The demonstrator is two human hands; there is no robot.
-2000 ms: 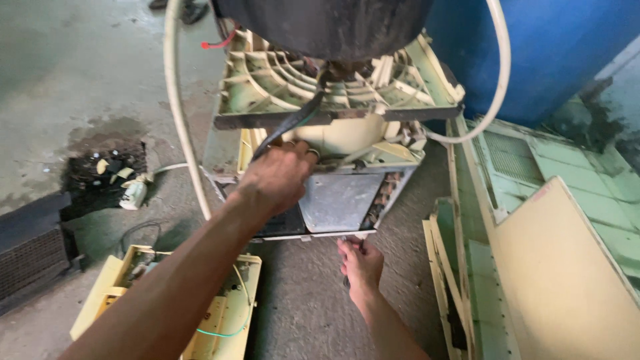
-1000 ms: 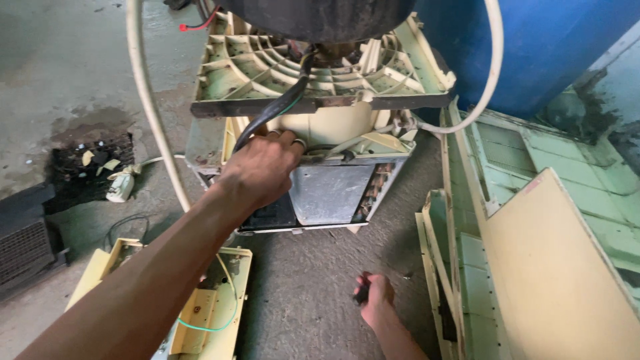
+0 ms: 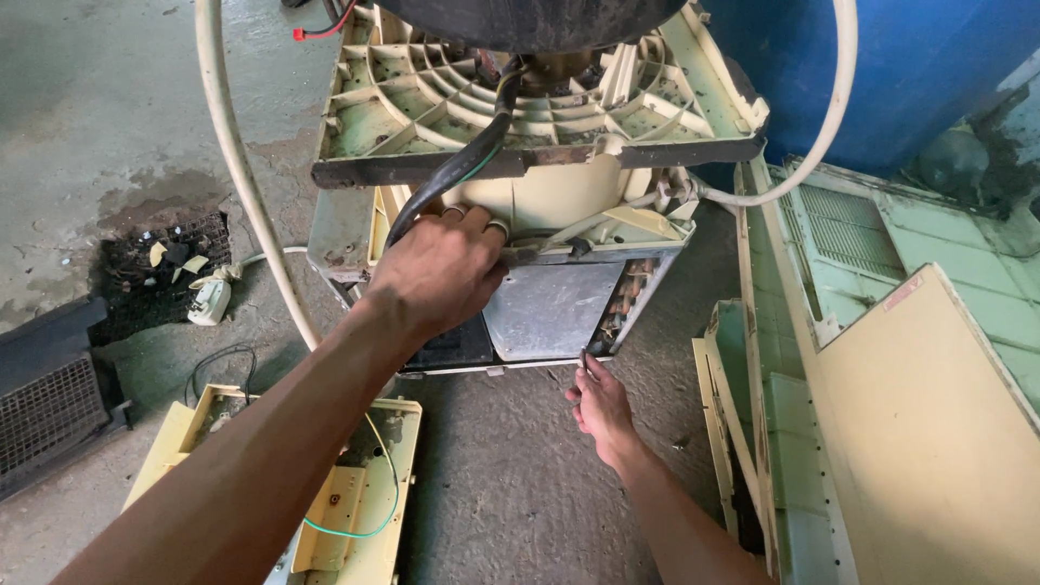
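Note:
An opened appliance, seemingly an air-conditioning unit, stands at the centre with a ribbed plastic grille (image 3: pixel 439 114) on top and a black drum-like part (image 3: pixel 536 20) above that. My left hand (image 3: pixel 443 264) rests on the unit's upper front edge beside a thick black cable (image 3: pixel 455 158); whether its hidden fingers grip anything cannot be told. Below it is a grey metal plate (image 3: pixel 552 313), with copper pipe bends (image 3: pixel 632 296) at its right. At the plate's lower right corner, my right hand (image 3: pixel 600 406) holds a small dark tool, its tip at the bottom edge; its kind is unclear.
A pale hose (image 3: pixel 236 171) arches down on the left. Cream panels (image 3: pixel 918 422) and green panels (image 3: pixel 934 252) lie at the right, near a blue barrel (image 3: pixel 877 73). A cream plastic housing (image 3: pixel 406 479), a white plug (image 3: pixel 210 302) and a floor drain (image 3: pixel 213 236) are at the left.
My right hand was at the unit's lower edge, moved down away from it with the dark tool, and is back at that edge now. My left hand has stayed on the unit.

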